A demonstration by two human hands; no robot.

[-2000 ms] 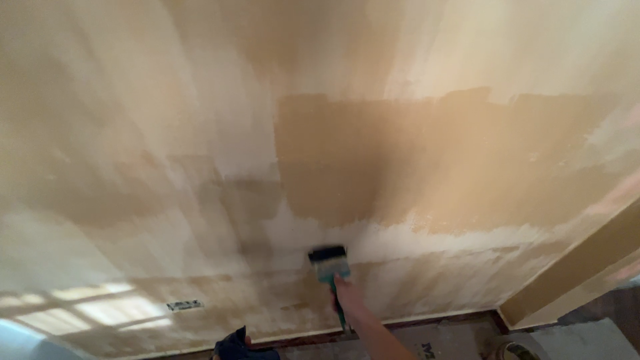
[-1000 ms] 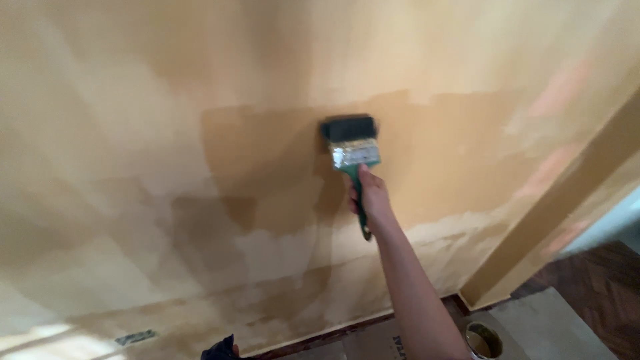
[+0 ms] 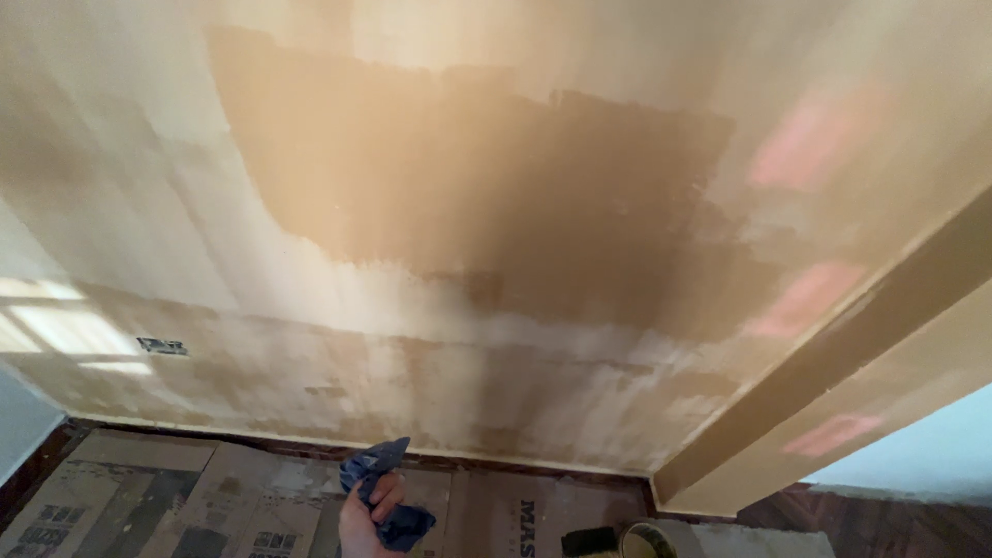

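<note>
At the bottom of the head view my left hand point(image 3: 370, 508) grips a crumpled blue cloth point(image 3: 407, 527), which sticks out above and below the fingers. To its right, the dark bristles of a wide paintbrush point(image 3: 589, 542) show at the lower edge, beside the rim of an open round container point(image 3: 647, 535). The brush's handle is cut off by the frame, and my right hand is out of view. Ahead stands a wall point(image 3: 480, 170) with a large patch of darker tan paint and paler, streaky areas around it.
Cardboard sheets point(image 3: 256, 496) with print and paint marks cover the floor along the wall's foot. A wall socket opening point(image 3: 162, 346) is low on the left. On the right a tan wall edge point(image 3: 821, 364) juts out, with dark wood floor point(image 3: 860, 527) beyond it.
The brush has moved from the wall down to beside the container, and my right hand has left the view. My left hand with the blue cloth shows more fully.
</note>
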